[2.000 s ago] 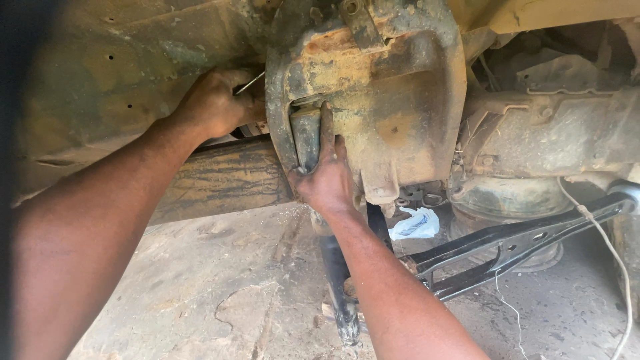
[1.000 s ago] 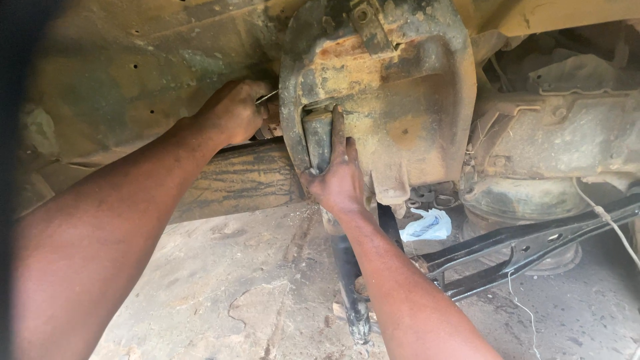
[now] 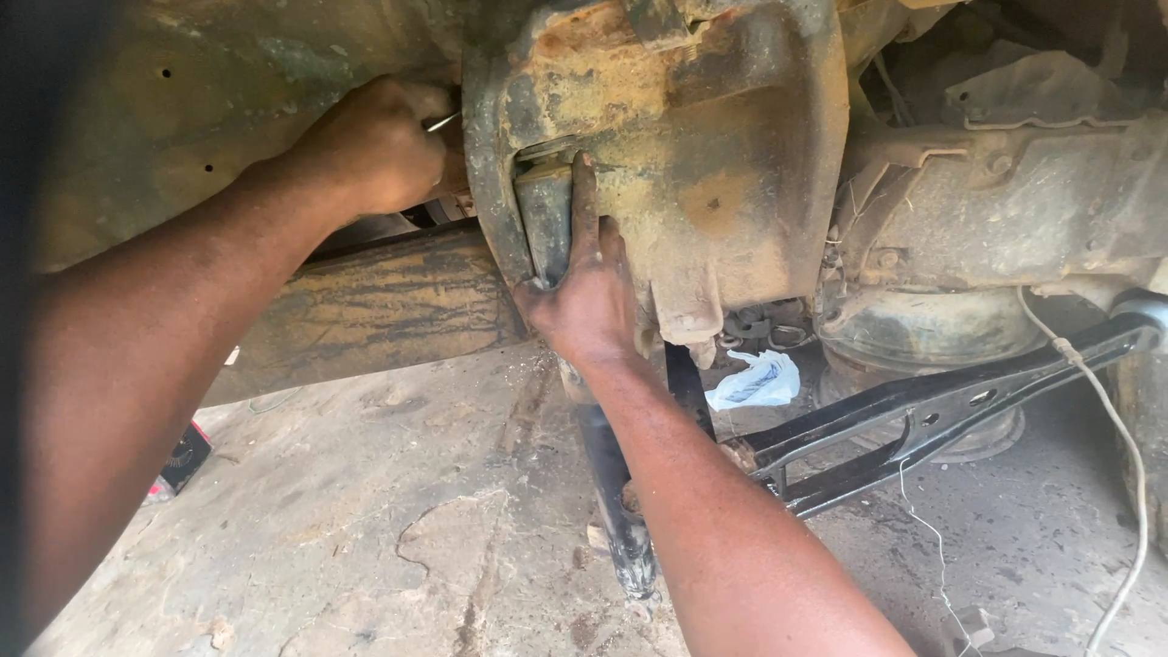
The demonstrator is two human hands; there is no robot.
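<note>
Under a vehicle, a worn metal shock tower (image 3: 712,192) hangs at the centre. A shock absorber's dark upper part (image 3: 547,214) shows through its opening, and the black lower tube (image 3: 625,511) hangs beneath. My right hand (image 3: 589,292) rests around that upper part, its index finger pointing up along the right side and its thumb at the left. My left hand (image 3: 388,146) is curled behind the tower's left edge, with a thin shiny metal rod (image 3: 443,122) showing at its fingers; most of what it holds is hidden.
A black control arm (image 3: 876,411) slants to the right, with a pale cable (image 3: 1109,392) hanging beside it. Behind lie a wheel rim (image 3: 940,328) and a crumpled plastic bag (image 3: 757,380). A frame rail (image 3: 383,301) crosses at the left, above the concrete floor (image 3: 365,511).
The shiny rod at my left hand has changed its angle slightly. My right hand has stayed around the shock absorber's upper part.
</note>
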